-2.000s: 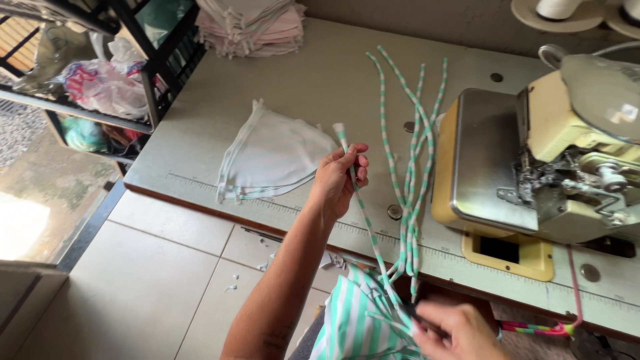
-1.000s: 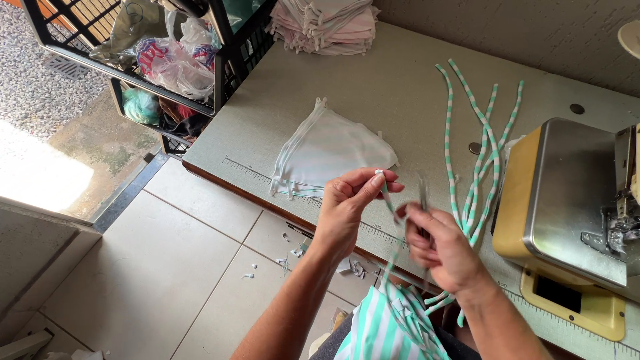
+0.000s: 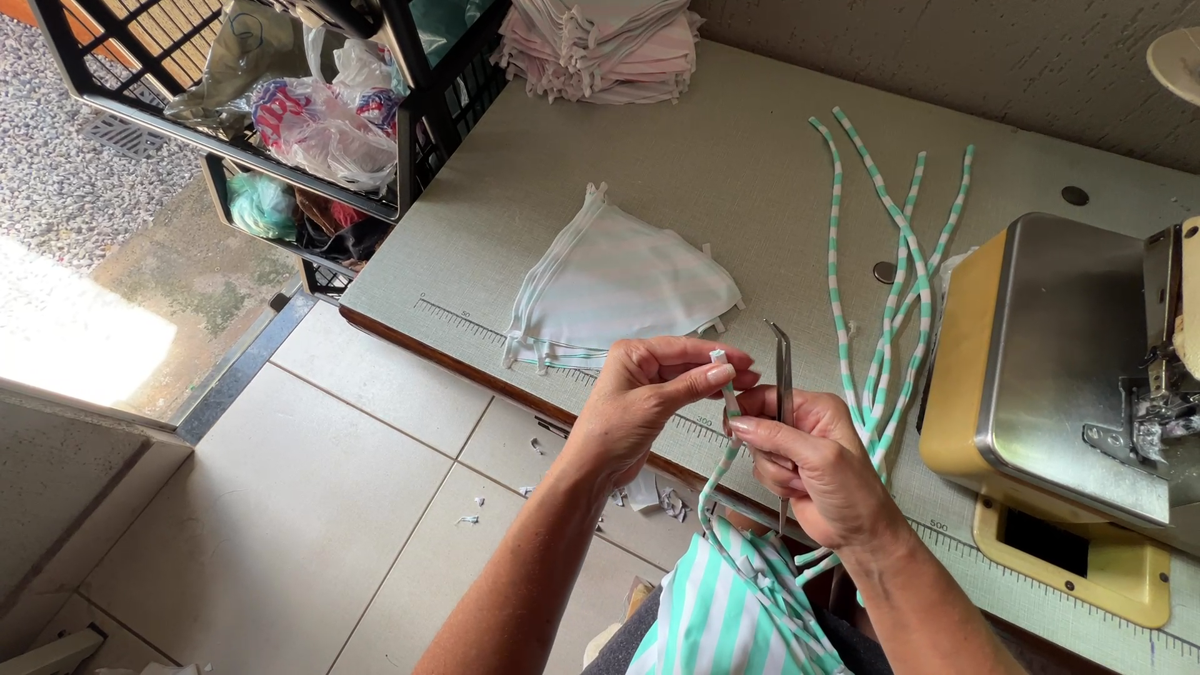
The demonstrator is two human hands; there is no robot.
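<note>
Between its thumb and fingers my left hand (image 3: 661, 394) pinches the white end of a green-and-white striped fabric cord (image 3: 717, 478). Just below that end, my right hand (image 3: 811, 459) grips the same cord and also holds bent-tip metal tweezers (image 3: 785, 375), tips upward. The cord runs down to striped fabric (image 3: 717, 600) on my lap. Several more striped cords (image 3: 877, 309) lie across the table to the right, their lower parts hidden behind my right hand. A stack of pale triangular fabric pieces (image 3: 623, 277) rests on the table beyond my left hand.
An industrial sewing machine (image 3: 1059, 366) stands at the right of the table (image 3: 750, 159). Folded pink and white fabric pieces (image 3: 600, 47) are piled at the back. Black crates (image 3: 403, 141) holding plastic bags (image 3: 323, 122) stand at the left. Scraps (image 3: 647, 492) lie on the tiled floor.
My right hand has come up from the lap fabric to the cord's end beside my left hand. Tweezers now show clearly in it. The view has shifted left.
</note>
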